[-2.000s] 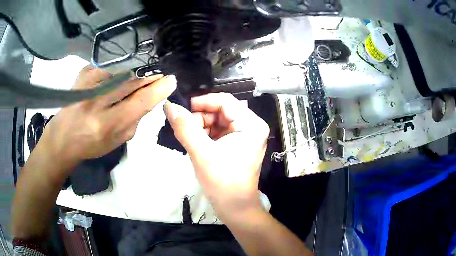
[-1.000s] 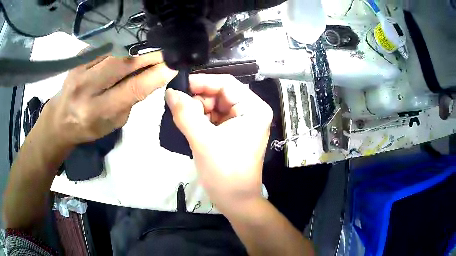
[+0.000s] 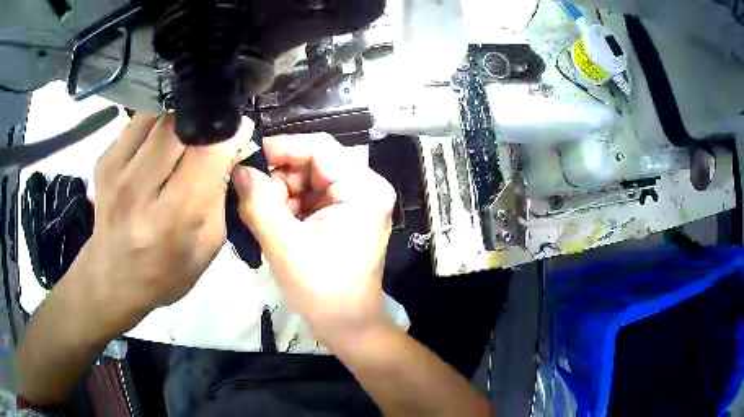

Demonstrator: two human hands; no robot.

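Note:
A black fabric piece (image 3: 244, 232) lies between my two hands, beneath the dark needle bar area (image 3: 208, 106) of the sewing machine. My left hand (image 3: 167, 199) rests on its left side, fingers together, the fingertips close under the machine head. My right hand (image 3: 322, 220) pinches the fabric's right edge between thumb and curled fingers. The stitching point is hidden behind the dark machine parts and fingers. A stack of sewn black pieces (image 3: 57, 224) with thin white edge lines lies left of my left hand.
The machine bed arm (image 3: 318, 121) projects from the right. A white bottle with a yellow label (image 3: 594, 61) stands behind the machine. A thin dark item (image 3: 267, 329) lies at the front edge of the white table (image 3: 192, 326). A blue crate (image 3: 613, 342) is at lower right.
The view has shifted, so the machine parts appear further left. My left hand has turned more upright and now covers the dark piece that showed below it. Both hands stay at the fabric.

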